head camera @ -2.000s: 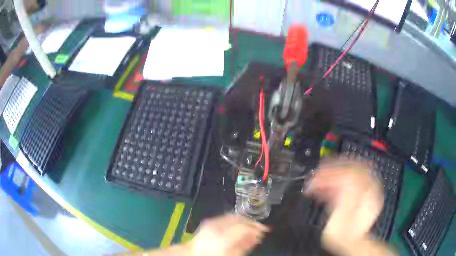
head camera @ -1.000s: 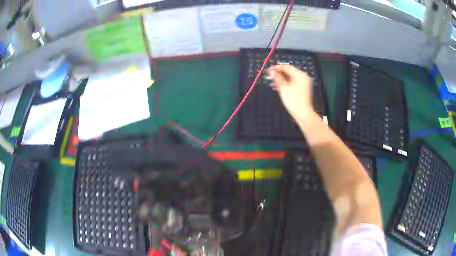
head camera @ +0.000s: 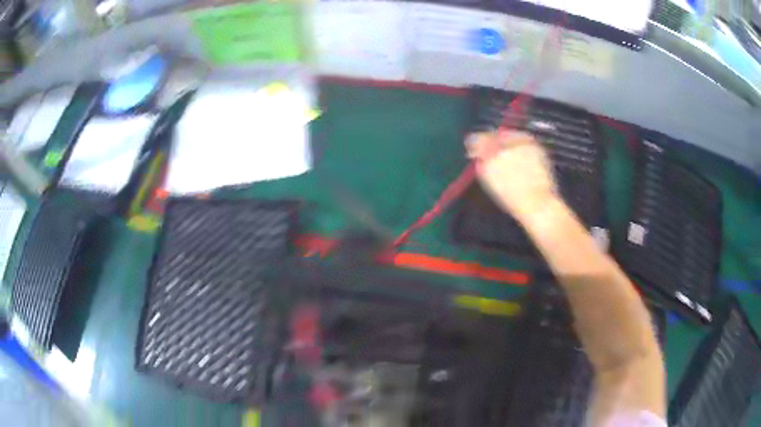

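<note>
My right hand (head camera: 513, 167) is over the rear sorting tray (head camera: 576, 196), with the fingers bunched near its left part. The frame is blurred, so I cannot tell whether a small component is between the fingertips. The test fixture (head camera: 375, 334) is a dark blurred shape at the bottom centre, with red patches on its left side. The left component tray (head camera: 217, 292), with rows of small shiny parts, lies left of the fixture. The right component tray (head camera: 546, 359) is partly hidden behind my right forearm. My left hand is not in view.
Red test cables (head camera: 451, 196) hang across the middle, close to my right hand. White record sheets (head camera: 242, 138) lie rear left. More black trays stand at the far right (head camera: 680, 225) and far left (head camera: 50, 275). The monitor's lower edge (head camera: 576, 21) shows at the top right.
Since two seconds ago my right hand has moved from beside the fixture to the rear tray, and my left hand has left the view. Over the last second the view has shifted; my right hand stays at that tray.
</note>
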